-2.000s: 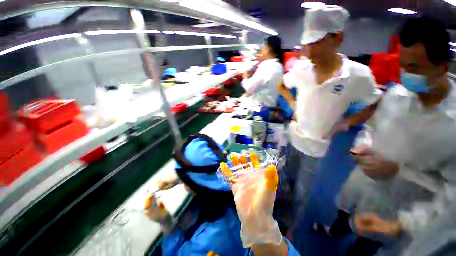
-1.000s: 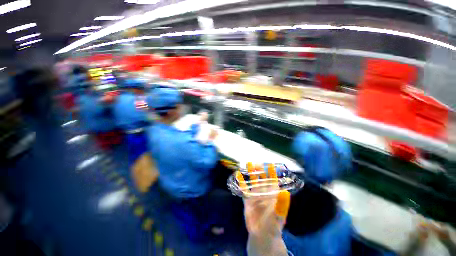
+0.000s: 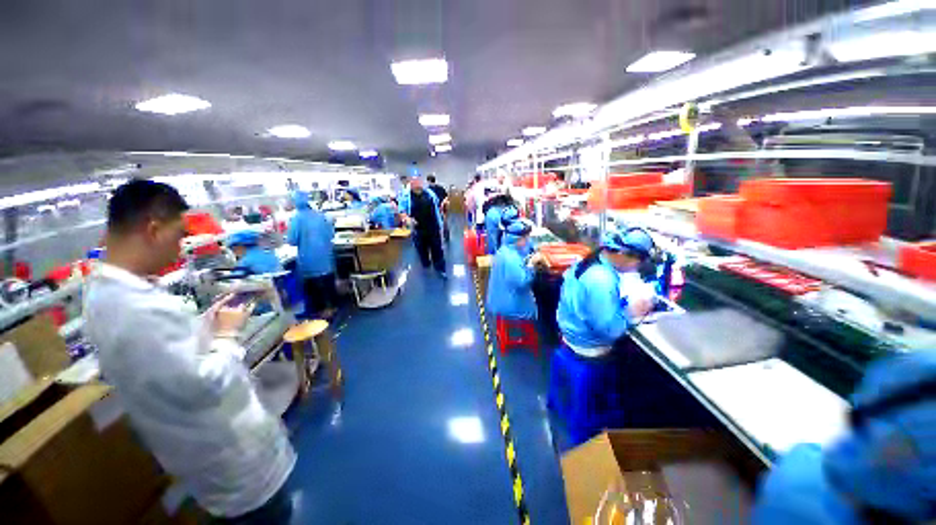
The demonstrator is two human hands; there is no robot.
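A clear, glossy plastic bag or cover shows at the bottom edge, right of centre, in front of an open cardboard box. It is cut off by the frame's edge. Small yellow-orange fingertips of my right hand show faintly through and around the plastic, holding it. The rest of that hand is below the frame. What is inside the plastic cannot be told. My left hand is not in view.
An open cardboard box stands at the lower right. A blue-capped worker is close at right. Workers sit along the white bench. A person in white stands at left beside boxes. Yellow-black tape runs along the blue floor.
The view has swung left from the bench and now looks down the aisle. My right hand with the clear plastic has dropped to the bottom edge and is mostly cut off.
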